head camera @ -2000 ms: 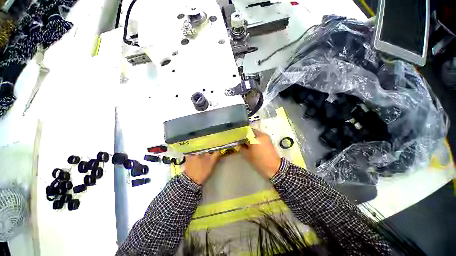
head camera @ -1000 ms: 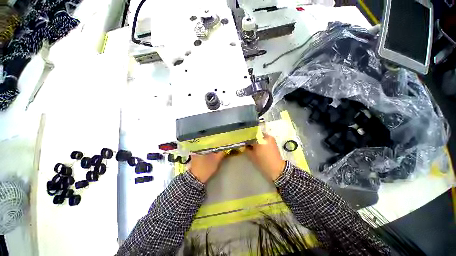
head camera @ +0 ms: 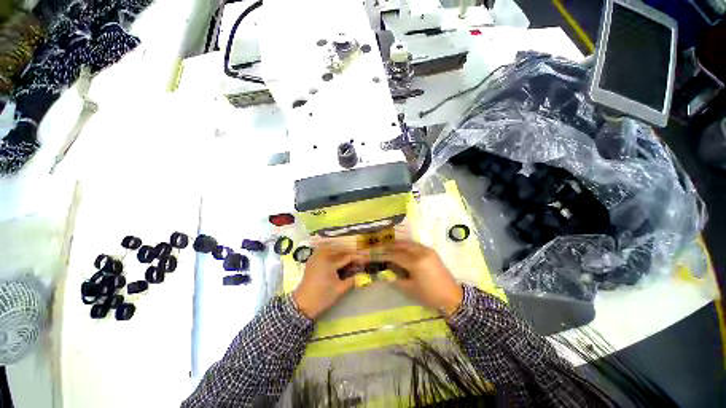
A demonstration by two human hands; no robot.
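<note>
My left hand (head camera: 322,276) and my right hand (head camera: 422,273) are close together over the bed plate (head camera: 366,307), just in front of the sewing machine head (head camera: 353,191). A small black loop (head camera: 377,267) shows between my fingertips, partly hidden by them. Another dark piece shows at my left fingertips. Bright yellow pieces (head camera: 364,280) show at the fingertips. The orange-yellow presser piece (head camera: 376,238) is visible under the head, just beyond my fingers. Black loops (head camera: 303,253) lie left of the head, and one loop (head camera: 458,233) lies to the right on the bed.
A clear plastic bag (head camera: 637,183) with black pieces lies to the right. The control panel (head camera: 635,60) stands beyond it. Scattered black loops (head camera: 107,285) lie on the white table at left. A red switch (head camera: 281,219) is left of the head. A white basket (head camera: 22,319) is at the left edge.
Both hands have come back from under the head toward me, with a dark piece now visible between them. The presser piece is now uncovered. The view has shifted slightly.
</note>
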